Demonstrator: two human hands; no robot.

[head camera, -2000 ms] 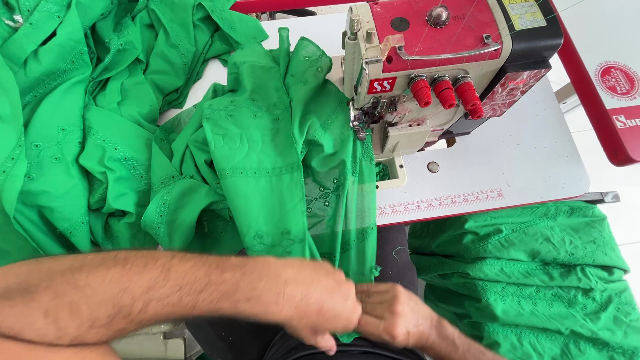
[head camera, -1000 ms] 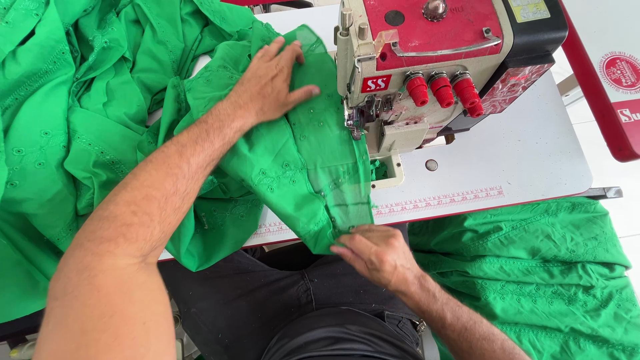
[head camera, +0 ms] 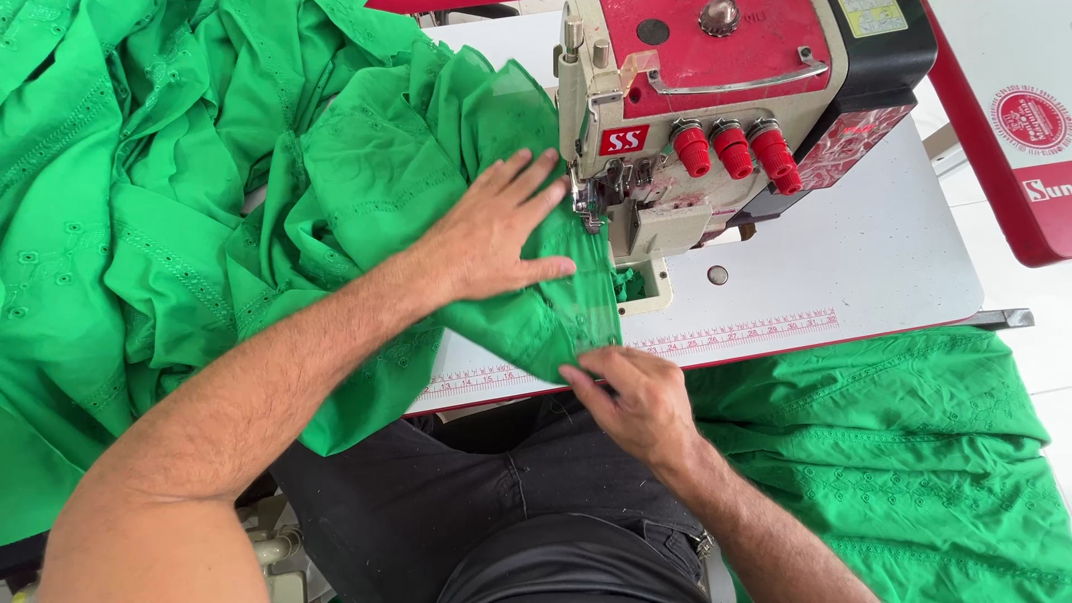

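Green embroidered fabric (head camera: 377, 167) lies gathered on the left of the sewing table, and its edge runs beneath the presser foot (head camera: 591, 219) of a red and cream overlock sewing machine (head camera: 703, 92). My left hand (head camera: 494, 230) rests flat on the fabric, fingers spread, just left of the presser foot. Near the table's front edge, my right hand (head camera: 641, 394) pinches the fabric's edge between thumb and fingers. The stretch of fabric between the foot and my right hand is drawn fairly straight.
More green fabric (head camera: 871, 452) hangs at the front right. The white tabletop (head camera: 779, 276) bears a printed red ruler scale along its front edge. Green scraps (head camera: 628, 285) lie in the machine's opening by the foot. A second red and white table (head camera: 1022, 167) stands at the far right.
My left hand, earlier low by my right hand, moved up onto the fabric, then closer to the presser foot. My right hand keeps the fabric edge near the table's front.
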